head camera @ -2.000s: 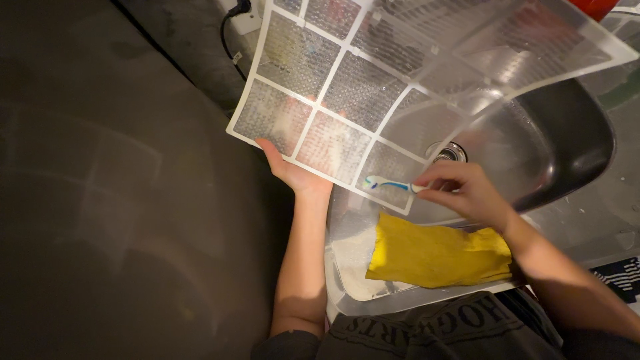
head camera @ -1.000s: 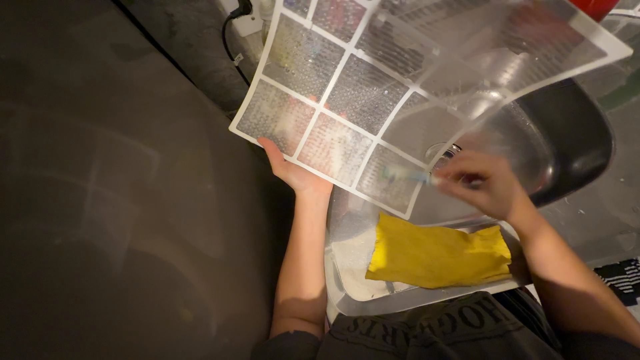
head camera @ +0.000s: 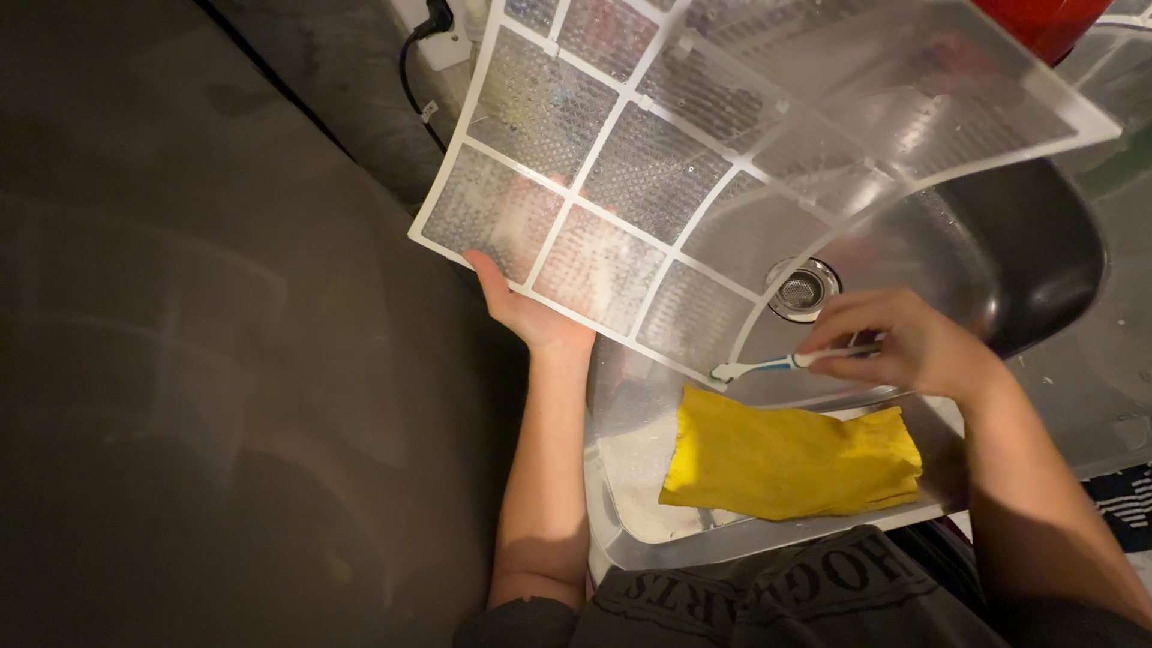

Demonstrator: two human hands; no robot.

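Note:
A wet white-framed mesh filter screen (head camera: pixel 661 162), bowed along its length, is held up over a stainless steel sink (head camera: pixel 954 261). My left hand (head camera: pixel 540 310) supports its lower left edge, thumb in front and fingers behind the mesh. My right hand (head camera: pixel 900 346) grips a white and blue toothbrush (head camera: pixel 765 365), whose bristle head is at the bottom corner of the screen's frame. A yellow cloth (head camera: pixel 792 454) lies across the sink's near edge, below both hands.
The sink's drain strainer (head camera: pixel 804 288) shows beside the screen. A large dark surface (head camera: pixel 225 342) fills the left side. A black plug and cable (head camera: pixel 436 18) sit in a wall socket at the top. A red object (head camera: pixel 1044 22) stands at the top right, and a dark patterned cloth (head camera: pixel 1125 504) lies at the right edge.
My right hand has moved the toothbrush down from inside the last mesh panel to the frame's bottom corner. My left hand and the screen have hardly moved.

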